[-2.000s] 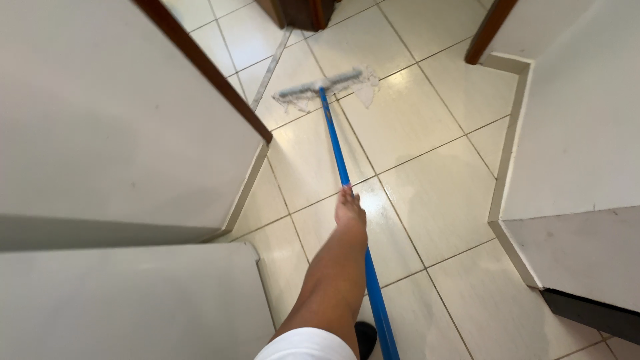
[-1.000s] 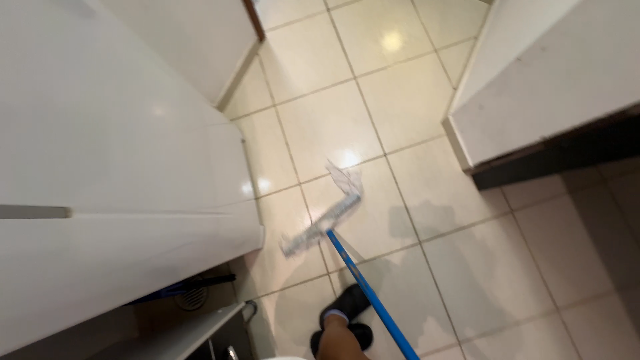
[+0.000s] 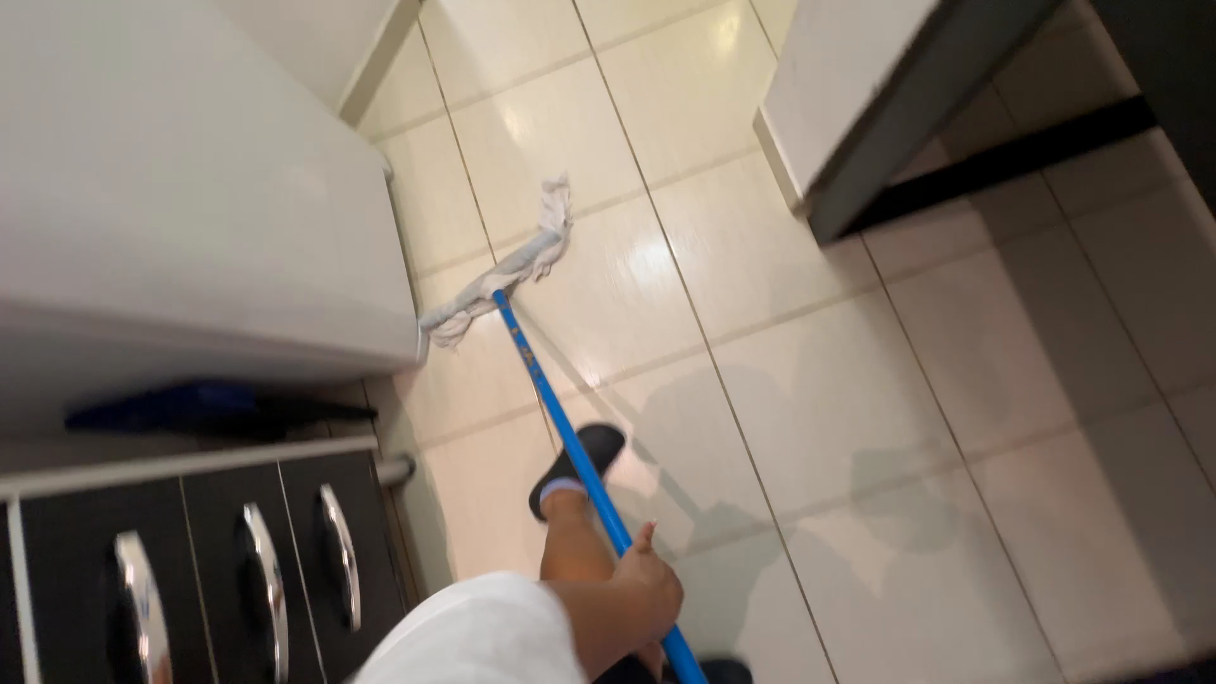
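Observation:
My left hand (image 3: 651, 584), reaching in from the bottom with a white sleeve above the elbow, is closed around the blue pole (image 3: 560, 418) of a floor squeegee or mop. At the pole's far end, a pale, crumpled cloth (image 3: 508, 271) is draped over the crosswise head, which lies on the tiled floor (image 3: 779, 380). One end of the cloth trails away from me; the other end is beside the corner of a white appliance or cabinet. I cannot make out my right hand.
Left, a white appliance or cabinet (image 3: 218, 209) stands above a dark blue object (image 3: 190, 408). Dark drawers (image 3: 218, 560) with chrome handles are at lower left. A white wall end (image 3: 836, 104) and black base bar (image 3: 1016, 161) are at right. My dark shoe (image 3: 598, 451) is beside the pole.
The cloth-covered head has come back from the doorway to the floor beside the white unit. The view has shifted a lot, bringing the dark drawers in. My left hand shows on the pole again.

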